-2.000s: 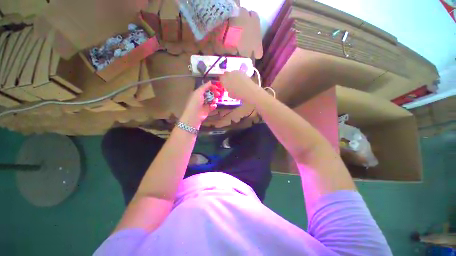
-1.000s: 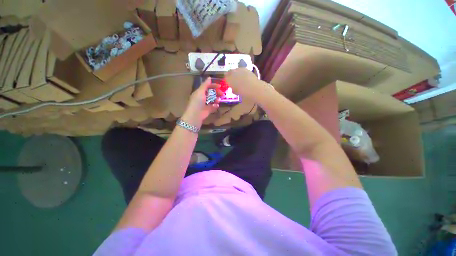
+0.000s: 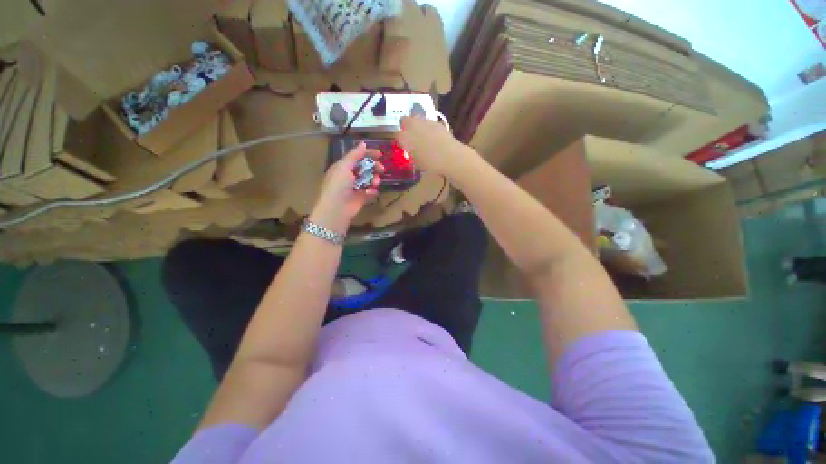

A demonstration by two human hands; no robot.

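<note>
A black multi-slot box with a red glow at its right part lies between my hands. My left hand holds a small bunch of silver-white modules at the box's left side. My right hand is over the box's upper right corner, beside the red light; its fingertips are small and blurred, so I cannot tell if it holds a piece. A white power strip with dark plugs lies just behind the box.
An open carton of loose modules stands at upper left beside folded cartons. A grey cable crosses leftward. A clear bag of modules lies behind the strip. Flattened cartons and a deep open carton are at right.
The bright pink-white glare at the box is gone, leaving a smaller red glow. The whole view has shifted, so things sit further left. My left hand still holds the modules.
</note>
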